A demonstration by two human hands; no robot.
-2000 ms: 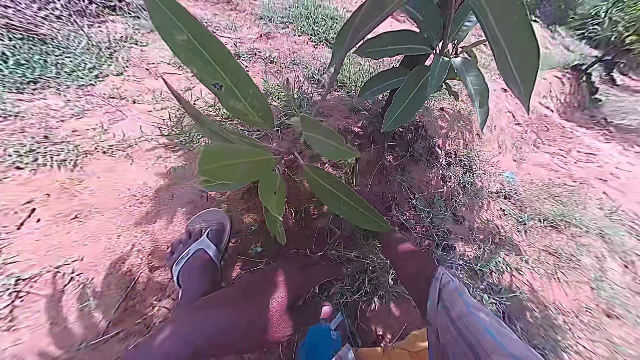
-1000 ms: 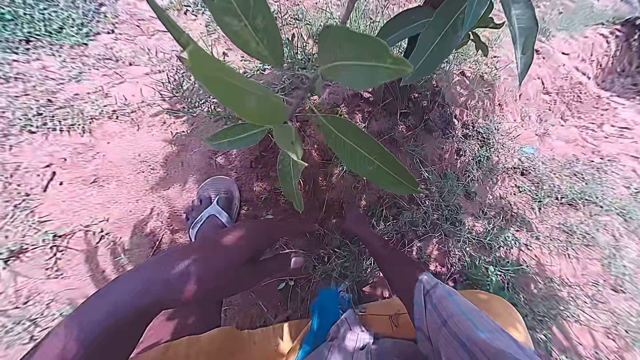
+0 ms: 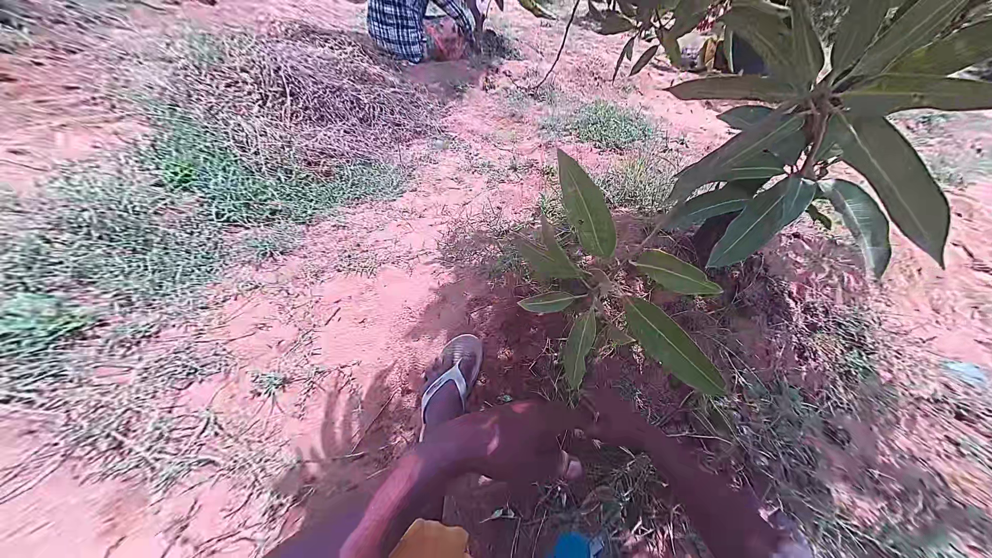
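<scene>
Low in the middle, my left hand reaches over the ground, with its thumb toward me. Beside it, my right hand comes in from the right, and the two overlap or touch near the grass and weeds. Both are in shade and blurred, so what their fingers hold cannot be told. Just above them spreads a branch tip with long green leaves, which partly hides the soil. My foot in a flip-flop rests on the reddish soil to the left.
A larger leafy branch hangs at the upper right. At the upper left lies a heap of dry grass, with green grass below it. Another person in checked clothing is low to the ground at the top.
The view has tilted up and now takes in the grass heap and the other person. My hands remain low near the leaves.
</scene>
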